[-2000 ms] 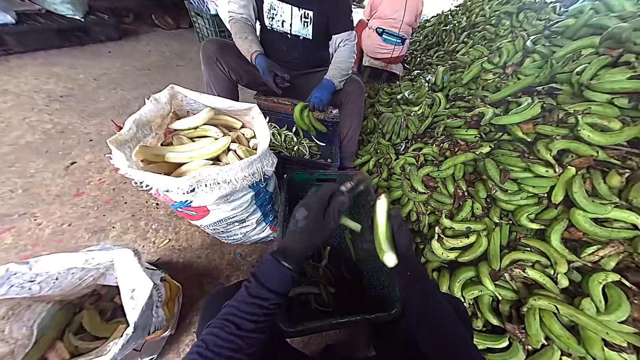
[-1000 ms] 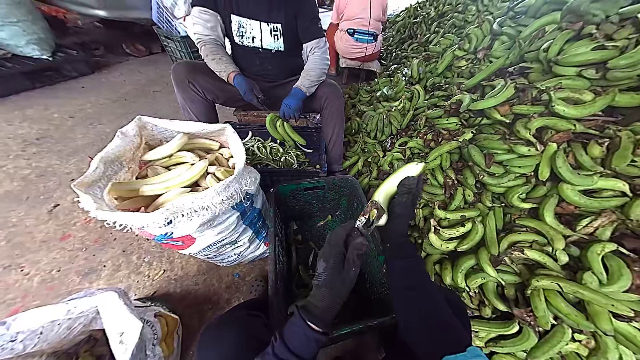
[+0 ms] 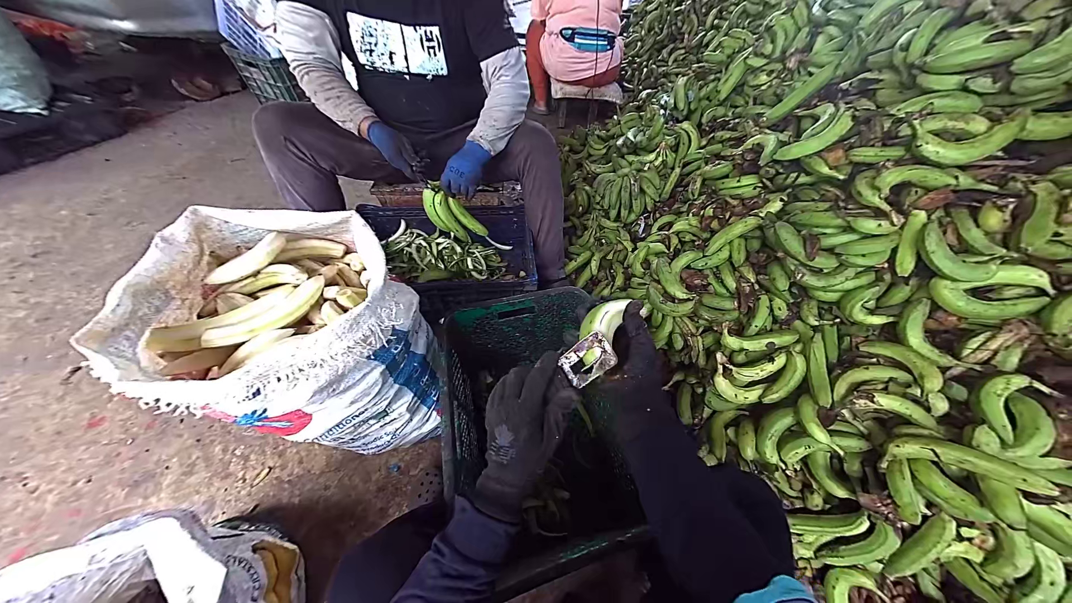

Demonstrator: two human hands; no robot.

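My left hand (image 3: 523, 419), in a dark glove, grips a metal peeler (image 3: 588, 360) whose blade frame lies against a partly peeled green plantain (image 3: 606, 318). The plantain is in my right hand (image 3: 638, 360), also gloved in dark cloth, with the fingers around its far side. Both hands are over a dark green plastic crate (image 3: 479, 308), where peel strips (image 3: 548, 502) lie at the bottom. A strip of peel hangs below the peeler.
A white woven sack (image 3: 373, 314) of peeled plantains stands left of the crate; another sack (image 3: 155, 557) is at lower left. Green plantains (image 3: 837, 335) are heaped on the right. Opposite, a seated person with blue gloves (image 3: 466, 167) holds plantains over a crate (image 3: 519, 243) of peels. Another person sits behind.
The plantain, upright between my hands two seconds ago, is now tilted and held farther from me, with the peeler against it. The view has shifted somewhat.
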